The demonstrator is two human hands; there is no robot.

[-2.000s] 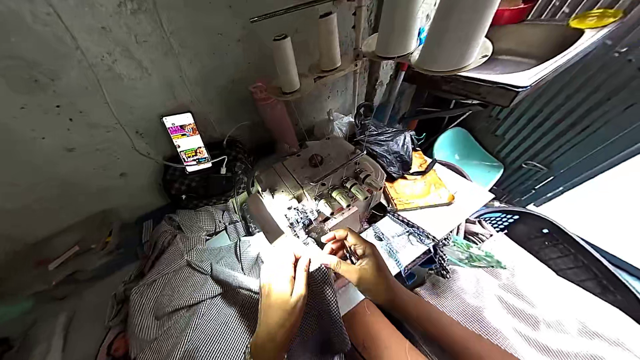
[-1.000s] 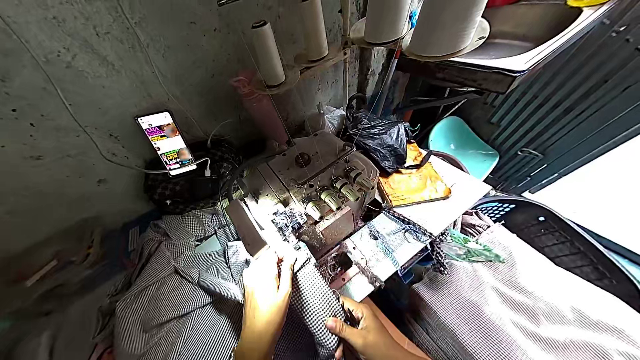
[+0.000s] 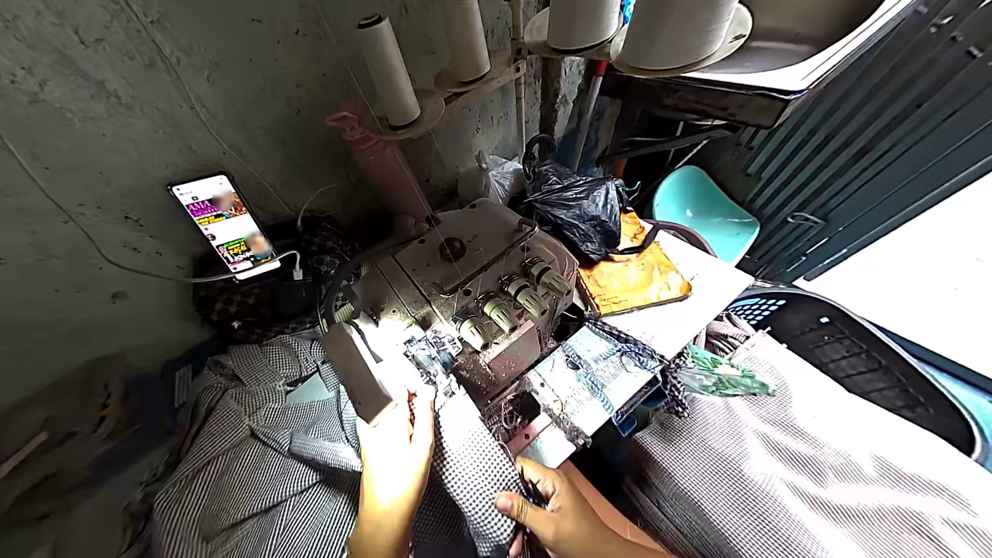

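Observation:
An overlock sewing machine (image 3: 465, 271) with several tension dials stands in the middle, its needle area brightly lit. A strip of checked fabric (image 3: 477, 473) runs from the needle area down towards me. My left hand (image 3: 397, 449) lies on the fabric's upper end close to the presser foot; its fingertips are partly lost in glare. Lower down, my right hand (image 3: 554, 508) pinches the fabric's right edge between thumb and fingers. More checked fabric (image 3: 256, 449) lies heaped at the left.
Thread cones (image 3: 391, 74) stand on a rack above the machine. A lit phone (image 3: 225, 225) leans at the wall with a cable. Behind the machine's right side are a black plastic bag (image 3: 577, 205) and an orange pad (image 3: 639, 271). Pale fabric (image 3: 814, 465) covers the right, beside a black basket (image 3: 860, 356).
Two seconds ago both hands were close together at the fabric near the needle area. My right hand has moved down along the fabric, while my left stays near the presser foot.

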